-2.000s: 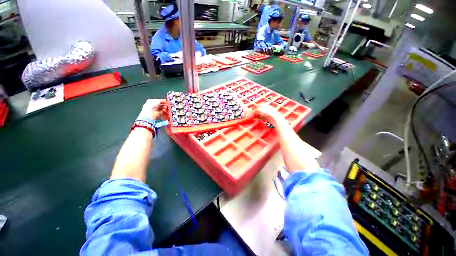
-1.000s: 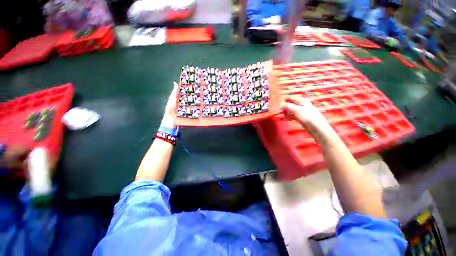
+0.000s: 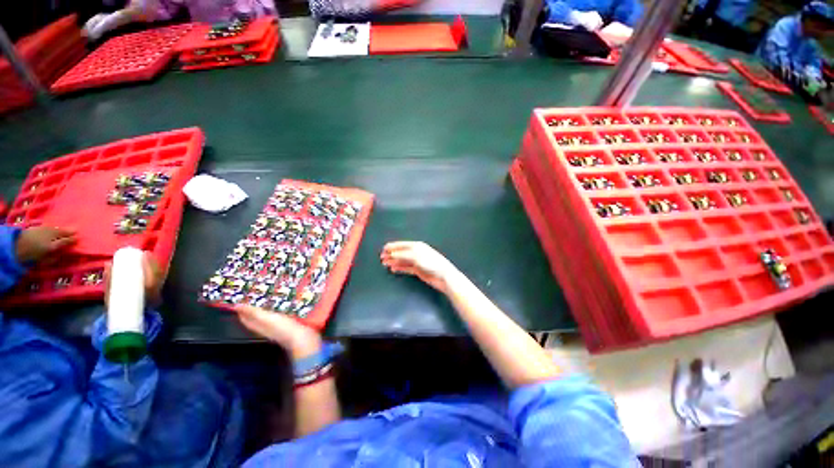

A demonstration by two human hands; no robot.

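A flat red sheet (image 3: 344,258) covered with rows of small circuit boards (image 3: 291,239) lies on the green bench in front of me, tilted to the right. My left hand (image 3: 280,327) is at its near edge, with the fingers partly hidden at or under the edge, so I cannot tell whether it grips. My right hand (image 3: 416,262) is over the bench to the right of the sheet, apart from it and empty. A stack of red compartment trays (image 3: 585,247) stands to the right. Its back rows hold boards, several front pockets are empty, and one board (image 3: 775,269) lies askew across pockets.
At left, a neighbour's hands hold a white bottle with a green cap (image 3: 126,306) by a red tray (image 3: 174,196) with boards. A white crumpled item (image 3: 214,193) lies between. Other workers and red trays line the far side. A metal post (image 3: 640,55) rises behind the stack.
The board-covered sheet has moved from both my hands in the air down onto the bench at left. My right hand has let go of it. The view has turned left.
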